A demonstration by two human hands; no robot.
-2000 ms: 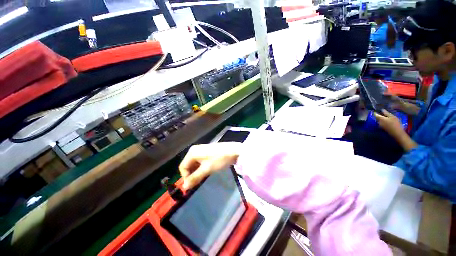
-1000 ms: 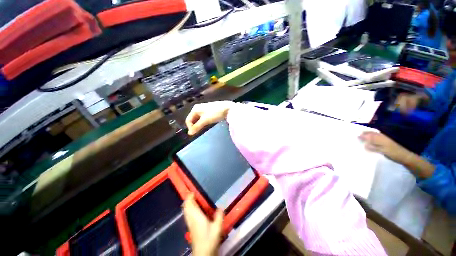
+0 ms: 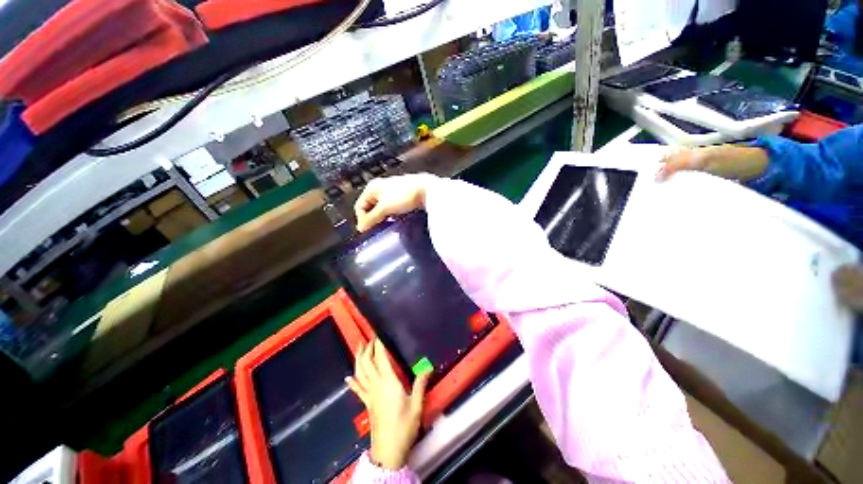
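A tablet [image 3: 412, 284] with a black, glossy screen rests tilted on a red foam tray [image 3: 484, 348]. It has a green sticker near its lower edge and an orange-red one at its lower right corner. My left hand [image 3: 386, 402] lies at the tablet's lower left edge, thumb by the green sticker; its fingers are apart. My right hand [image 3: 390, 200] is at the tablet's top edge with fingers curled; whether it pinches a small piece there cannot be seen. My pink right sleeve crosses over the tablet's right side.
Red trays with black tablets [image 3: 312, 402] stand at the left. At the right another person's hands, in blue sleeves, hold a large white sheet [image 3: 729, 250] beside a white tray with a tablet [image 3: 587, 213]. A white post [image 3: 587, 85] and a shelf with cables stand behind; a carton [image 3: 724, 425] is low right.
The tablet's screen has gone from pale to black, and stickers show on it. My left hand has come in to its lower edge. The other person's hands have moved the white sheet up at the right.
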